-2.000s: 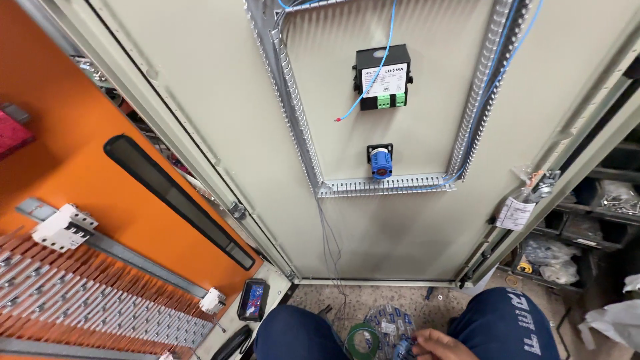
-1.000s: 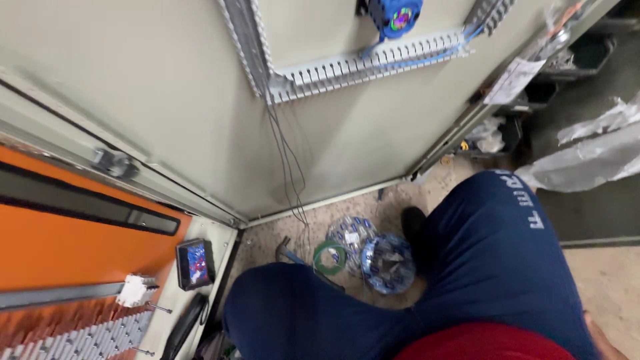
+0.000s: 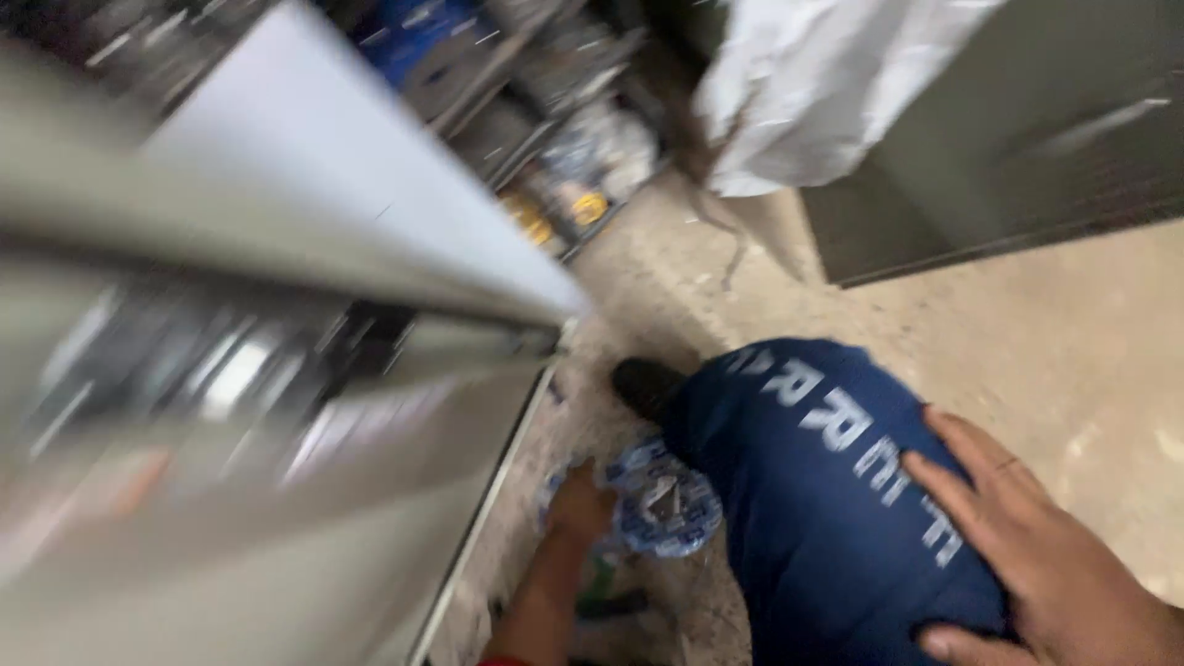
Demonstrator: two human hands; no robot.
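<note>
My left hand [image 3: 581, 502] reaches down to the floor at lower centre, over a blue-and-white plastic-wrapped coil; blur hides whether its fingers grip it. Just right of that hand lies another wrapped coil [image 3: 692, 518] with a round middle opening. A green roll [image 3: 599, 578] sits partly hidden beside my left forearm. At the lower right my right hand [image 3: 1027, 546] rests on the knee of my dark blue trousers [image 3: 832, 518], fingers spread, holding nothing.
The blurred cabinet door panel [image 3: 370, 555] fills the left side. Parts bins [image 3: 592, 148] with bagged pieces stand at the top. White plastic sheeting [image 3: 814, 92] hangs by a dark green panel [image 3: 999, 157]. My black shoe [image 3: 645, 384] is on the concrete floor.
The view has swung right and down. My left hand has come into view over the wrapped coils, and my right hand now lies on the knee.
</note>
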